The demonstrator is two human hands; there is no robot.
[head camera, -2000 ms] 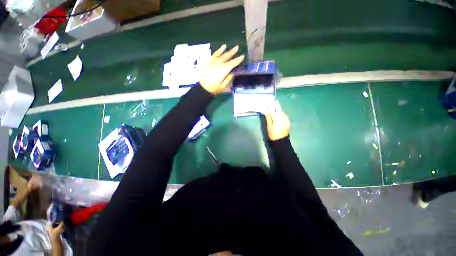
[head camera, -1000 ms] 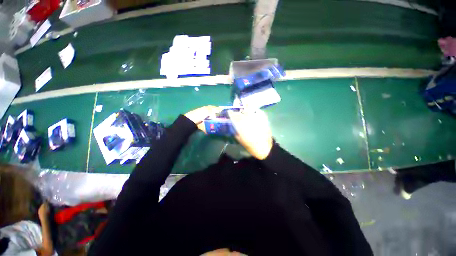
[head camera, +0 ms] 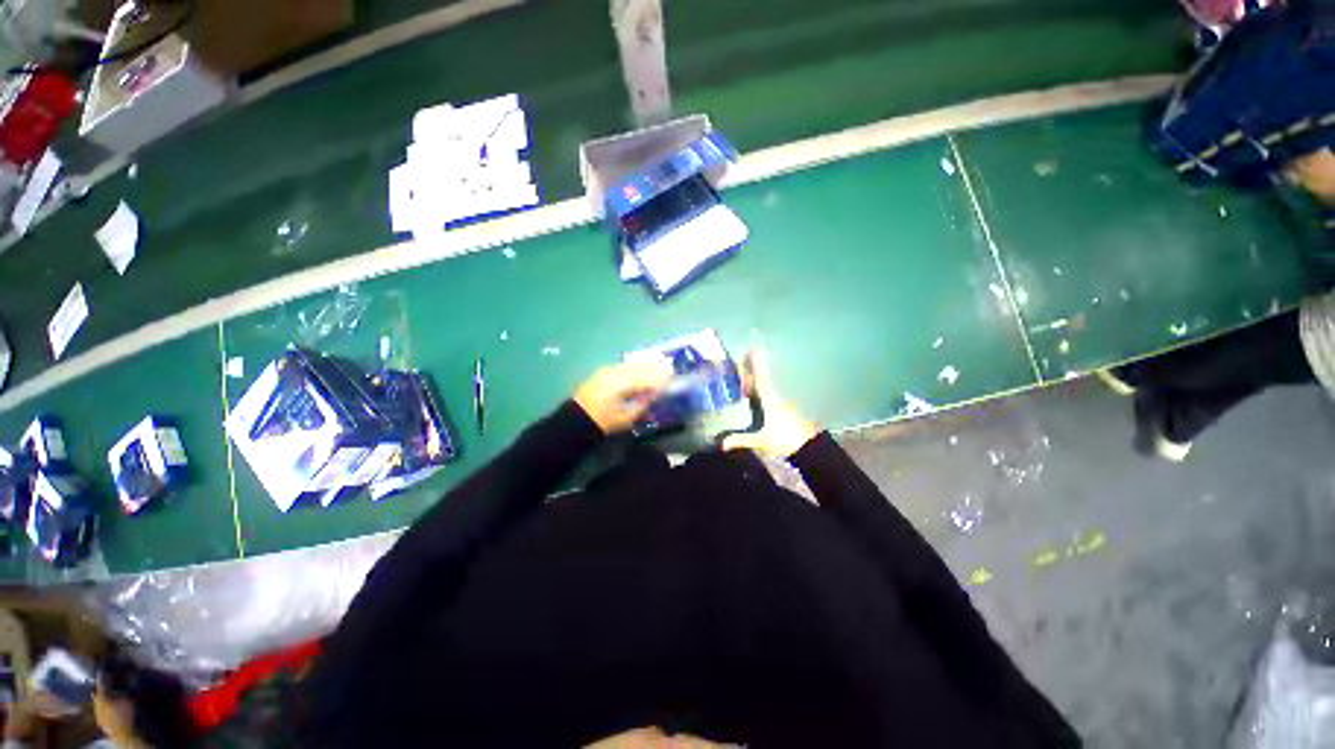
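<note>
A small dark-blue and white retail box (head camera: 703, 369) is low in front of me at the bench's near edge. My left hand (head camera: 622, 395) holds its left side. My right hand (head camera: 776, 410) is at its right side, thumb and fingers spread around the corner; whether it grips is unclear. An open grey-white and blue carton (head camera: 666, 205) stands beyond, its flap raised, with a white-topped piece at its front. A stack of retail boxes (head camera: 337, 424) lies to the left. A thin dark pen or knife (head camera: 479, 392) lies between the stack and my left hand.
White notched blanks (head camera: 466, 164) lie behind the pale rail (head camera: 864, 144). Several retail boxes (head camera: 147, 465) are at far left. A white tray (head camera: 139, 91) is back left. A person in blue (head camera: 1259, 88) stands at the right. Another person is lower left.
The view has turned, shifting the bench leftward. The held box now lies face up, and my right hand has moved from over it to its right side. The person at right shows more.
</note>
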